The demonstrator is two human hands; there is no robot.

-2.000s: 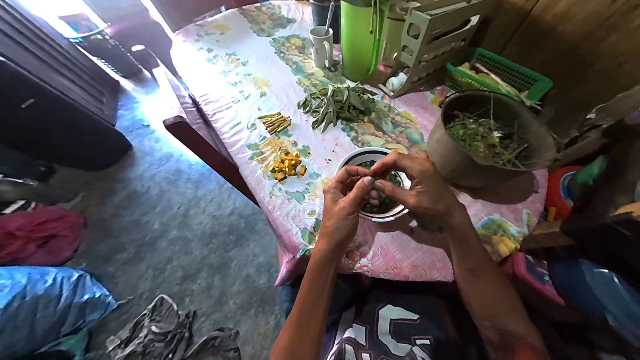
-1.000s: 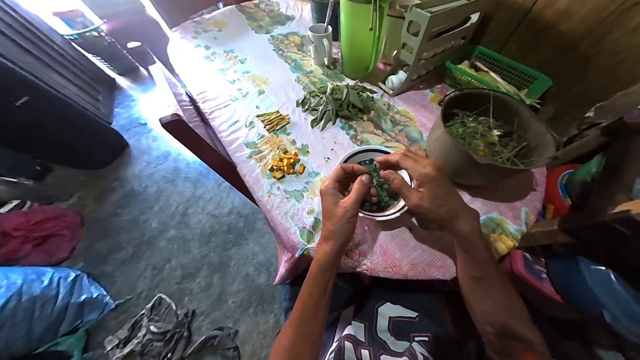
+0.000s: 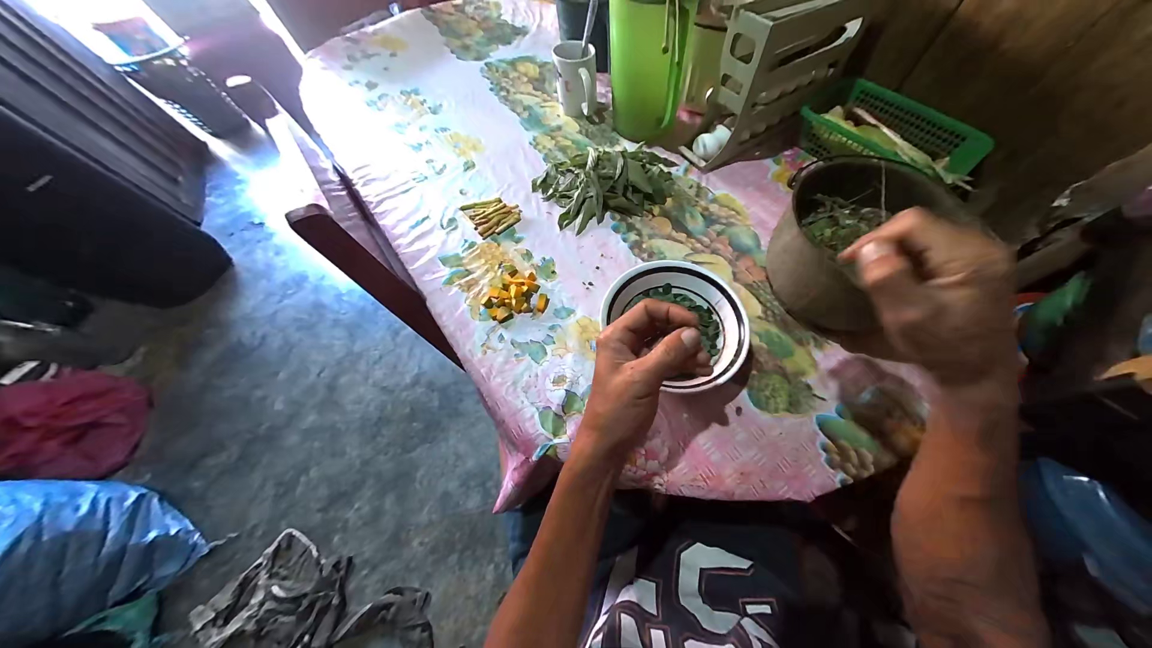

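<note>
A white bowl with dark rings (image 3: 740, 317) holds small green leaves (image 3: 705, 315). Over its near left part is my left hand (image 3: 643, 369), fingers curled; whether anything is between them cannot be told. My right hand (image 3: 940, 292) is raised at the near side of a large metal pot (image 3: 801, 279), thumb and fingertips pinched together; anything thin between them is too blurred to tell. Green stems and leaves (image 3: 837, 223) lie in the pot. Behind the bowl are a pile of long green leaves (image 3: 605, 184), a bundle of cut stalks (image 3: 491, 217) and orange-yellow diced squash (image 3: 514, 294).
A floral cloth covers the table (image 3: 576, 261). Along its back stand a white mug (image 3: 574, 79), a green pitcher (image 3: 643, 67), a plastic rack (image 3: 765, 81) and a green basket (image 3: 963, 144). A wooden chair (image 3: 378, 288) is at the left edge.
My right hand has moved right, from above the bowl to the side of the pot. My left hand has stayed at the bowl.
</note>
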